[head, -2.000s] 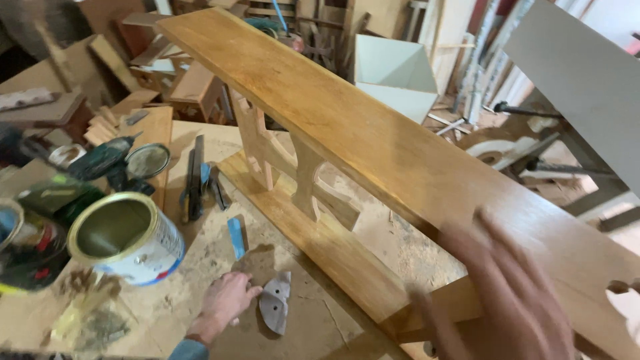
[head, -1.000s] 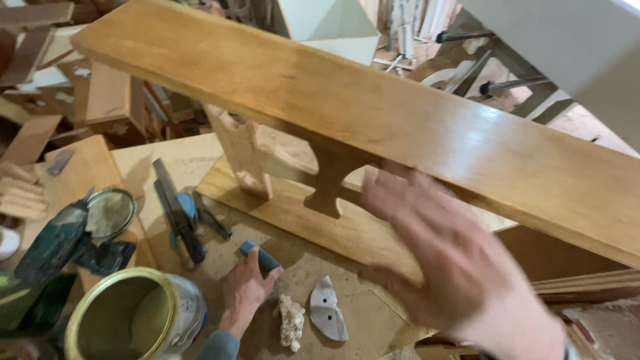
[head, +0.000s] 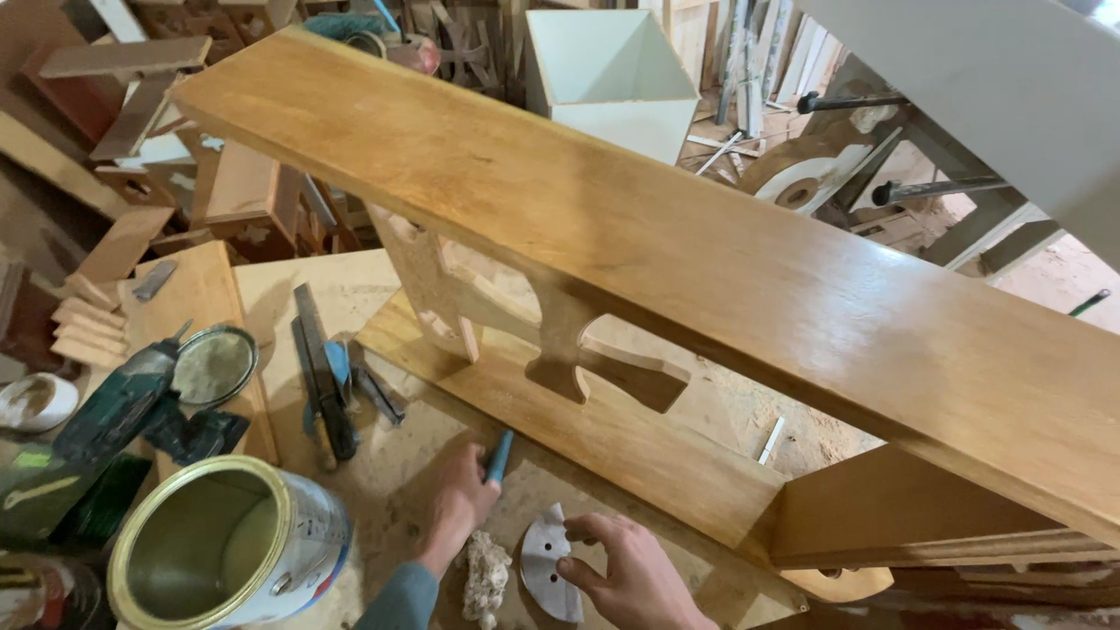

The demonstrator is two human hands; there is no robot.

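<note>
My left hand [head: 459, 499] grips a small blue object [head: 500, 457], perhaps a folded abrasive piece, over the workbench. Thumb and fingers of my right hand [head: 626, 560] are parted at the right edge of a folded grey sanding disc [head: 549, 564] with holes; whether they pinch it I cannot tell. Between the hands lies a crumpled whitish rag [head: 486, 579]. Beyond them stands a varnished wooden shelf unit, its long upper board [head: 595, 219] above a lower board [head: 560, 424], with cut-out wooden supports [head: 560, 341] between.
An open metal can [head: 210, 542] stands at the lower left, near a cordless drill [head: 122, 394] and a round lid [head: 214, 366]. Chisels or files [head: 324, 376] and pliers-like tools [head: 378, 394] lie beside the unit. Wooden pieces [head: 249, 188] and a white open box [head: 612, 79] are behind.
My left hand has picked up the blue object, which lay on the bench two seconds ago. My right hand has come down from beside the upper board to the sanding disc.
</note>
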